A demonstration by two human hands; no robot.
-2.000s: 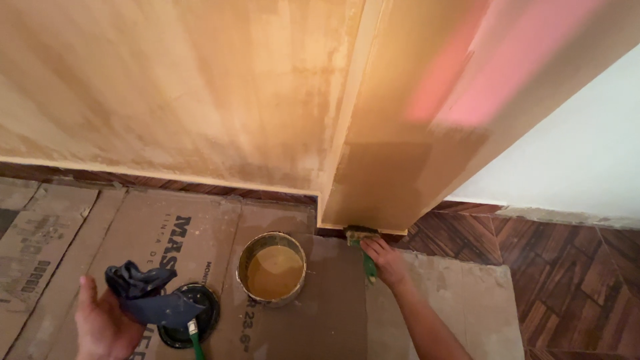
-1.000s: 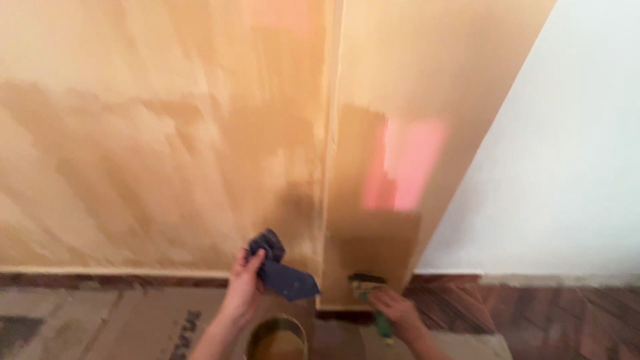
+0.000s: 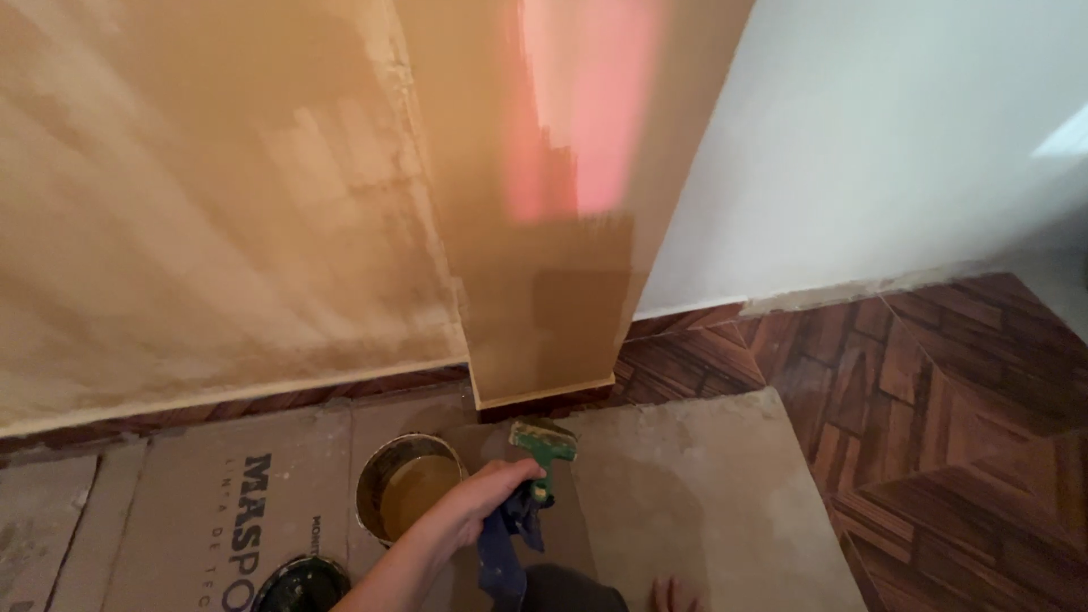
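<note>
My left hand (image 3: 489,501) reaches in from the bottom centre. It grips a green-handled paintbrush (image 3: 544,446) with ochre-stained bristles, together with a crumpled dark blue cloth (image 3: 501,561) that hangs below the fingers. Just left of the brush, partly behind my forearm, stands a round bucket (image 3: 370,501) of ochre paint. The foot of the ochre-painted wall projection (image 3: 552,340) lies above the brush, with a darker patch low on its face. My right hand is not clearly in view; small skin-coloured tips at the bottom edge look like toes.
Cardboard (image 3: 178,501) with printing covers the floor by the wall, and a pale sheet (image 3: 705,476) lies to the right. A dark round lid or tub (image 3: 302,586) sits at lower left. Brown patterned floor tiles (image 3: 935,408) and a white wall (image 3: 850,153) are on the right.
The brush has left the wall projection and passed from my right hand to my left, which still holds the cloth. My right hand has gone from clear view.
</note>
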